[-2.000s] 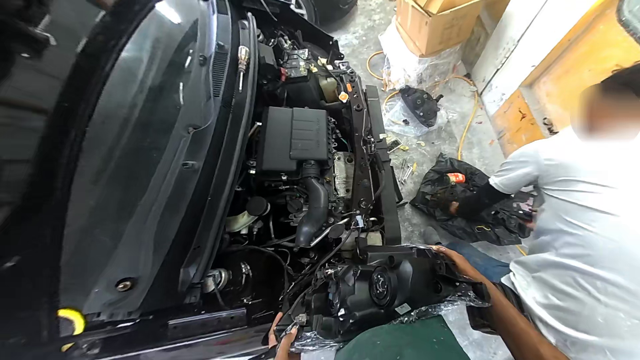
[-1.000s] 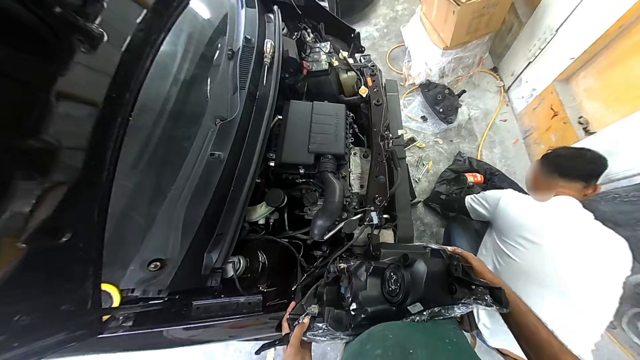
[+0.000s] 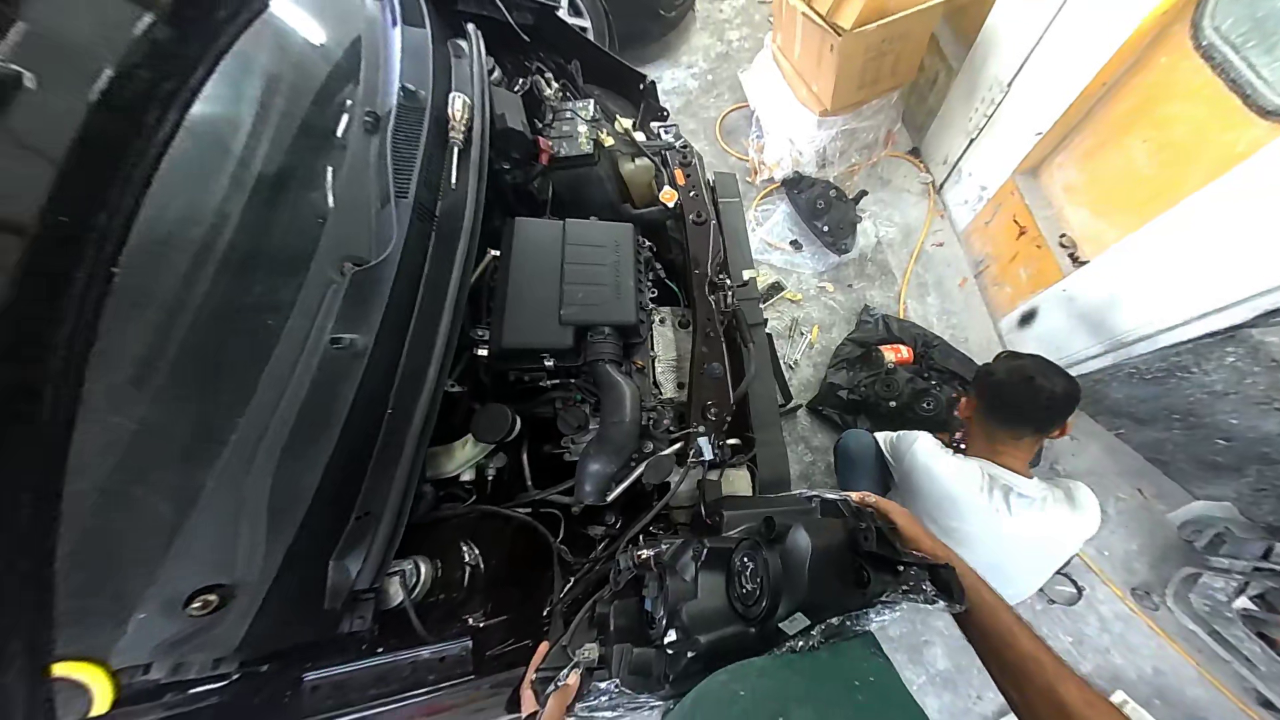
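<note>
A black car headlight assembly (image 3: 750,580), seen from its rear housing side, lies at the bottom centre with clear plastic wrap (image 3: 840,630) along its lower edge. My right hand (image 3: 885,510) grips its upper right end. At the lower left end, the fingers of my left hand (image 3: 550,685) pinch a small wiring connector (image 3: 585,655) on a dark cable that runs into the engine bay. Just above the headlight are the radiator support (image 3: 712,370) and the black air intake hose (image 3: 618,430); the air filter box (image 3: 570,285) stands farther up.
A screwdriver (image 3: 457,130) rests by the windshield cowl (image 3: 410,150). A co-worker in a white shirt (image 3: 990,510) crouches at right beside a black plastic bag (image 3: 840,370) holding another lamp unit (image 3: 890,390). Beyond are tools (image 3: 797,343), a hose (image 3: 920,240) and a cardboard box (image 3: 850,55).
The co-worker has leaned down and left, from upright at the right edge toward the black bag. My hands remain at the headlight assembly's two ends.
</note>
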